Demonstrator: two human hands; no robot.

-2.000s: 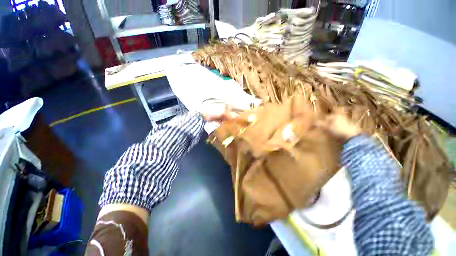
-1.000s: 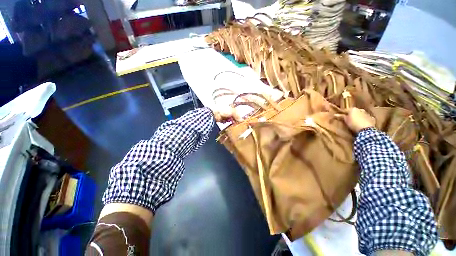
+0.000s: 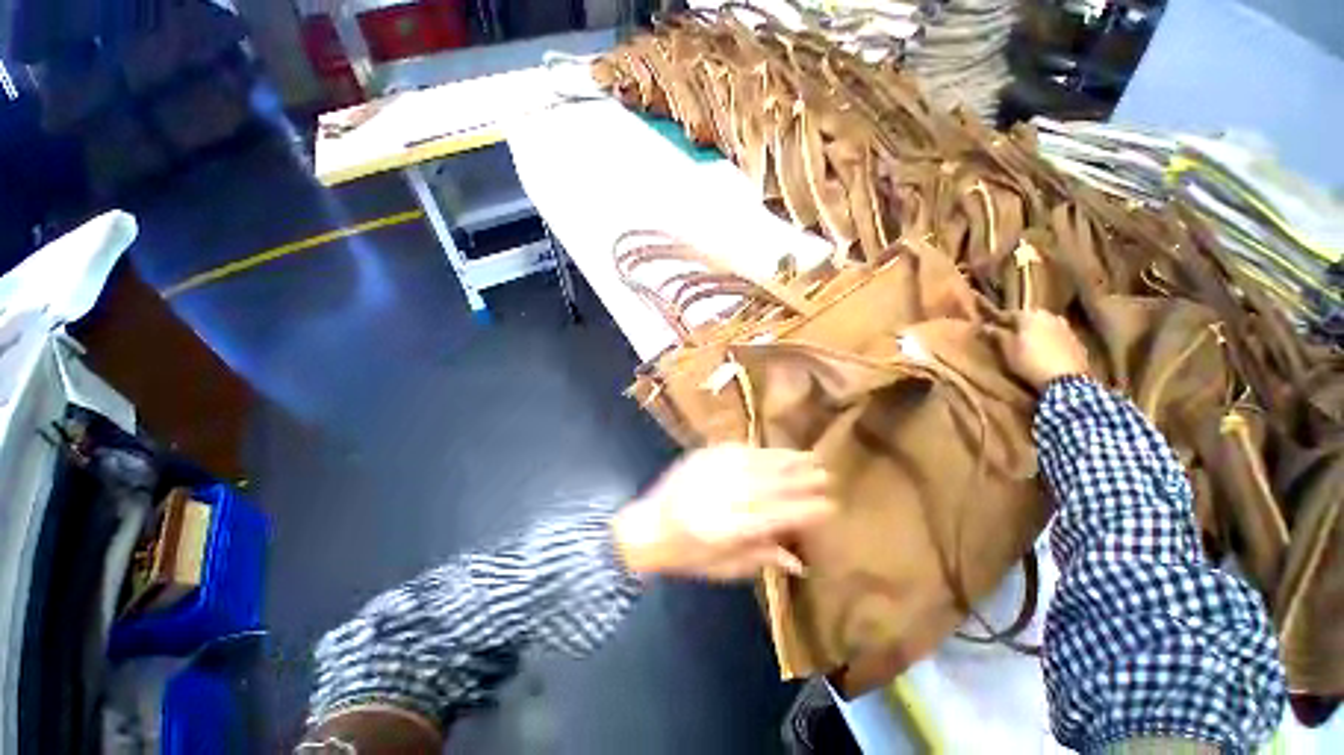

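A tan-brown handbag (image 3: 921, 502) lies in front of me over the edge of the white worktable, on top of other brown bags. Its thin brown handles (image 3: 681, 280) loop over the table to the left. Pale white pieces show near its top edge. My left hand (image 3: 730, 509) is over the bag's left side, blurred, fingers spread and pointing right; no held object shows. My right hand (image 3: 1044, 351) is at the bag's upper right edge, its fingertips on the brown material and partly hidden.
A long heap of similar brown bags (image 3: 870, 162) runs along the worktable (image 3: 604, 207). Stacked pale pieces with yellow edges (image 3: 1194, 192) lie behind it at right. At left stand a blue bin (image 3: 236, 568) and a white-covered surface (image 3: 59, 295). Dark grey floor (image 3: 428, 428) lies between.
My left hand has left the bag's upper left corner by the handles and moved down and right over its left side. My right hand stays at the upper right edge.
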